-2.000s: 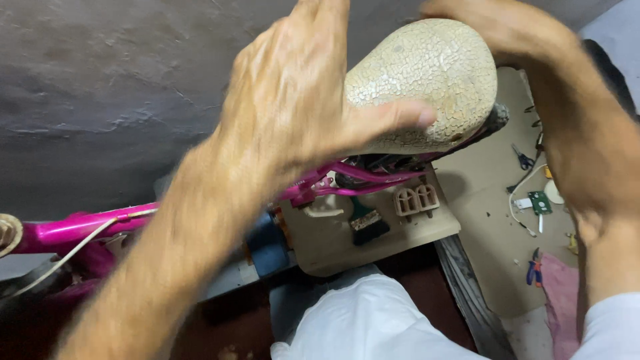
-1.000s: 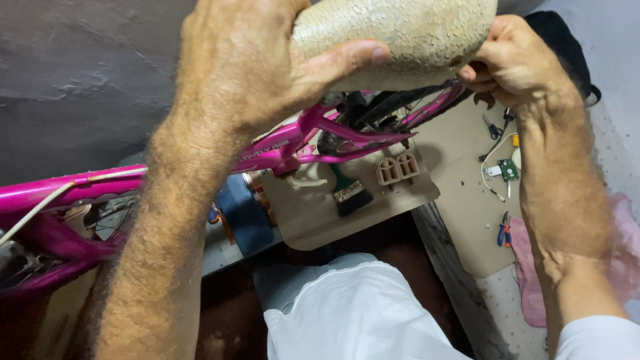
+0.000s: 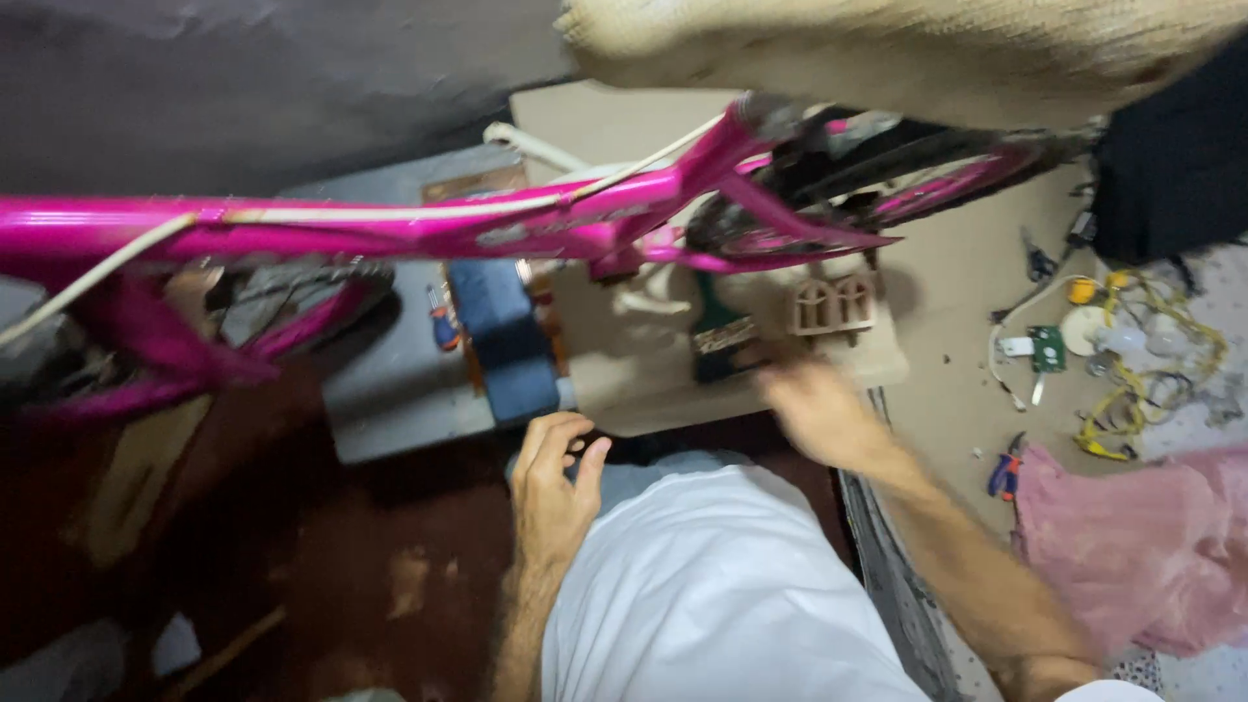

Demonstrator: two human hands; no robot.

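A pink bicycle frame (image 3: pixel 448 229) with a white cable along its tube crosses the view. Its cracked, cream-coloured saddle (image 3: pixel 877 58) fills the upper right. My left hand (image 3: pixel 561 468) hangs in front of my body with curled fingers and holds nothing visible. Near it lies a blue cloth-like item (image 3: pixel 502 336). My right hand (image 3: pixel 819 400), blurred, is at the near edge of the beige board, close to a green-handled paintbrush (image 3: pixel 721 331); whether it touches anything cannot be told. Beside the brush stands a small beige plastic rack (image 3: pixel 834 304).
A screwdriver (image 3: pixel 444 322) lies left of the blue item. To the right are a small green circuit board (image 3: pixel 1048 349), yellow wires (image 3: pixel 1121 414), light bulbs, pliers (image 3: pixel 1004 473) and a pink cloth (image 3: pixel 1141 546). A dark wall (image 3: pixel 244 88) runs behind the bicycle.
Both hands have left the saddle and moved down, my left hand to the front of my body and my right hand towards the paintbrush. The view has shifted.
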